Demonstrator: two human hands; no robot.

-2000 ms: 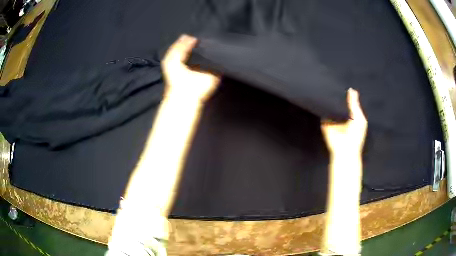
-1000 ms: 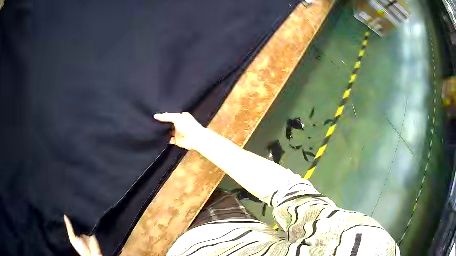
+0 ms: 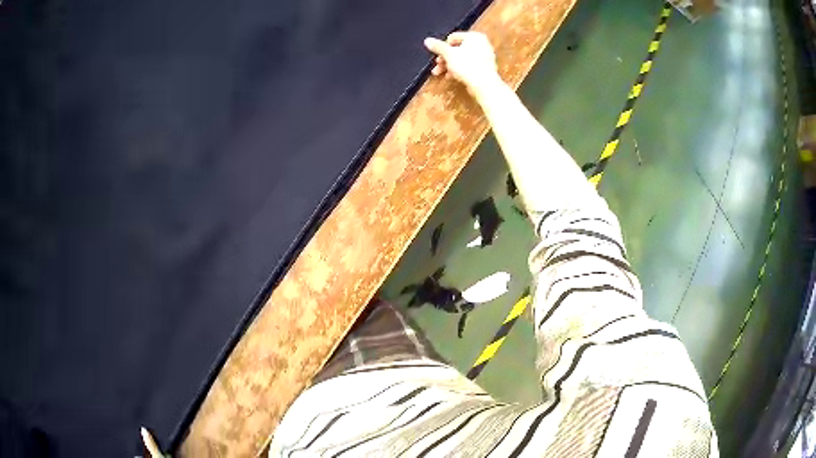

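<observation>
Dark navy-black cloth (image 3: 197,161) lies mostly flat over the table, its thin layered edge running diagonally along the table rim. My right hand (image 3: 463,59) is at the upper middle, its fingers curled and pinching the fabric edge, index finger on top of the cloth. My left hand (image 3: 150,442) is cut off at the bottom left; only a finger and a little of the hand show beside the cloth edge, so its hold cannot be told.
The worn brown table rim (image 3: 358,237) borders the cloth. Beyond it is a green floor (image 3: 680,224) with yellow-black tape (image 3: 617,134) and dark and white scraps (image 3: 486,288). A cardboard box is cut off at the top. My striped sleeve and checked garment are at the bottom.
The view has turned right from the table front. My right hand has moved up and outward along the edge; my left hand has mostly left the picture. The raised cloth edge now lies along the rim.
</observation>
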